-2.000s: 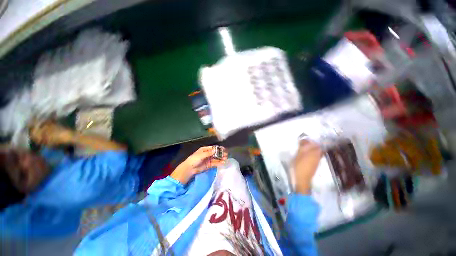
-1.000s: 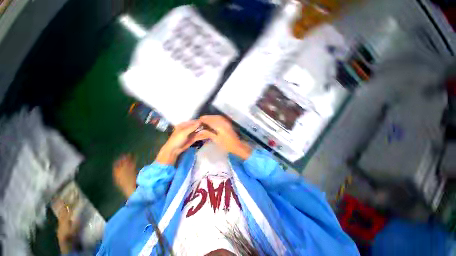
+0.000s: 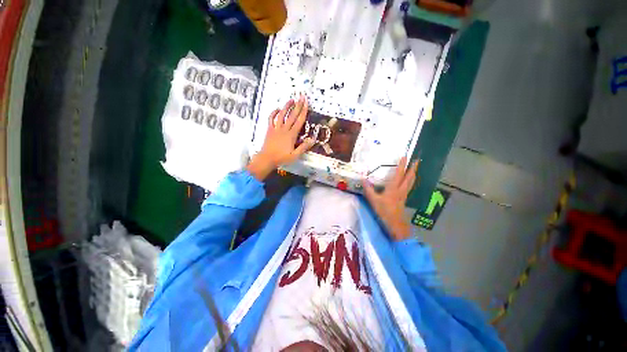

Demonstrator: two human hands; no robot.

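The dark brown-red fixture lies on the white machine base in front of me. Pale ring-shaped frames sit on its left part. My left hand reaches over the fixture's left edge, fingertips and thumb around the leftmost frame; whether it grips that frame is hidden. My right hand is at the base's front right corner, fingers apart and empty, beside the red button. A white blister tray with rows of dark rings in its upper part lies left of the machine.
The white machine base has dark smudges. An orange-yellow cylinder hangs at its upper left. Crumpled clear trays lie lower left. A green exit sign and yellow-black tape mark the floor at right, near a red crate.
The view has turned and now faces the machine. My hands, together at my chest a second ago, have parted: the left onto the fixture, the right to the base's front right corner.
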